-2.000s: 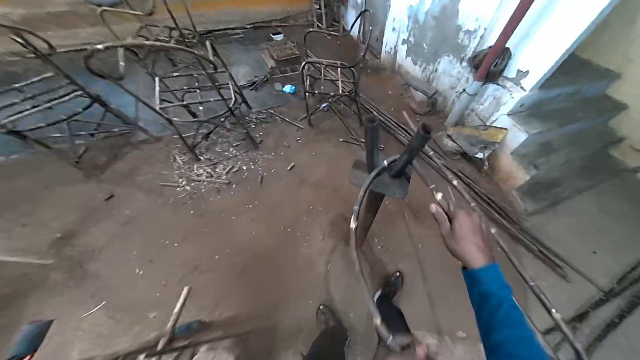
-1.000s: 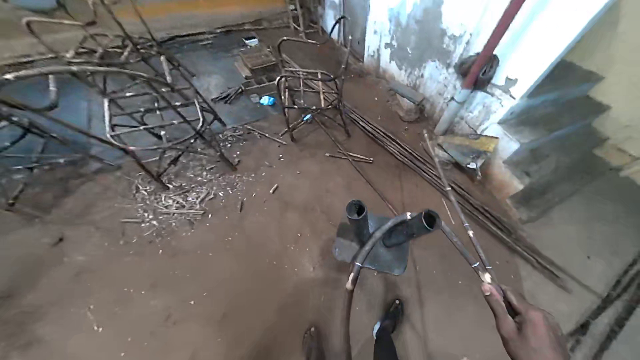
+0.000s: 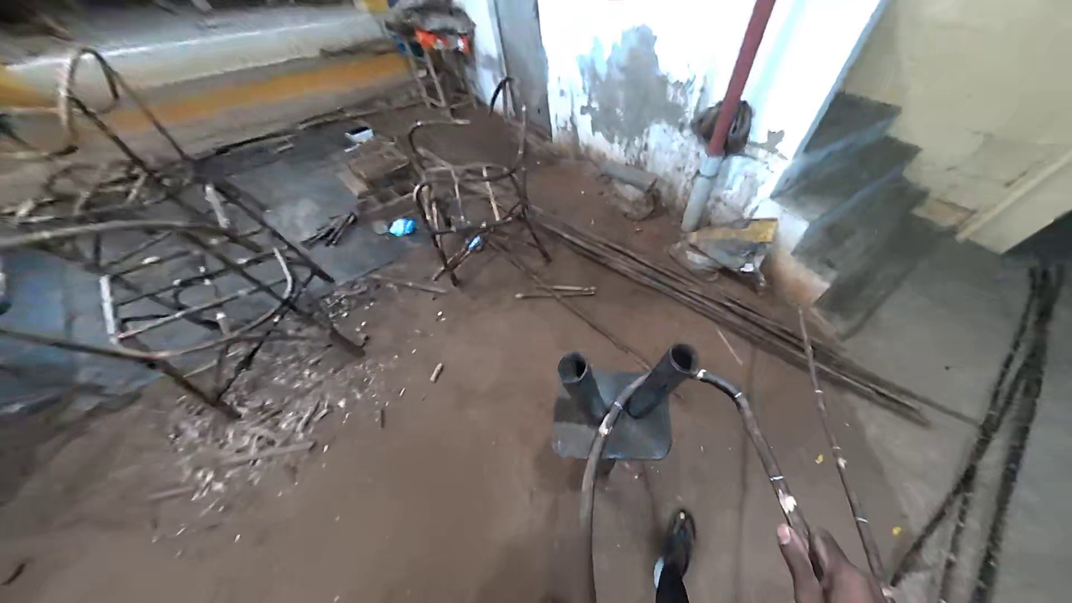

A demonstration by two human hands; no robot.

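Observation:
A metal stand with two upright pipes on a flat plate (image 3: 615,423) rises from the floor before me. A bent cane pole passes between the pipes; its left part (image 3: 590,494) curves down out of the frame. The pole's right part (image 3: 758,435) emerges by the right pipe and slopes down to my right hand (image 3: 825,569), at the bottom edge, whose fingers are closed round it. A second thin cane (image 3: 829,419) runs close beside that hand; whether it is held too cannot be told. My left hand is outside the view.
Cane chair frames (image 3: 193,276) stand at left above wood shavings (image 3: 268,427). A smaller cane chair frame (image 3: 477,193) is farther back. Long canes (image 3: 687,293) lie along the floor towards concrete steps (image 3: 863,193). More dark poles (image 3: 997,435) lie at right.
My right hand, open beside the stand two seconds ago, has closed on the cane and is lower in view. The bend of the cane now lies between the pipes. The view has shifted.

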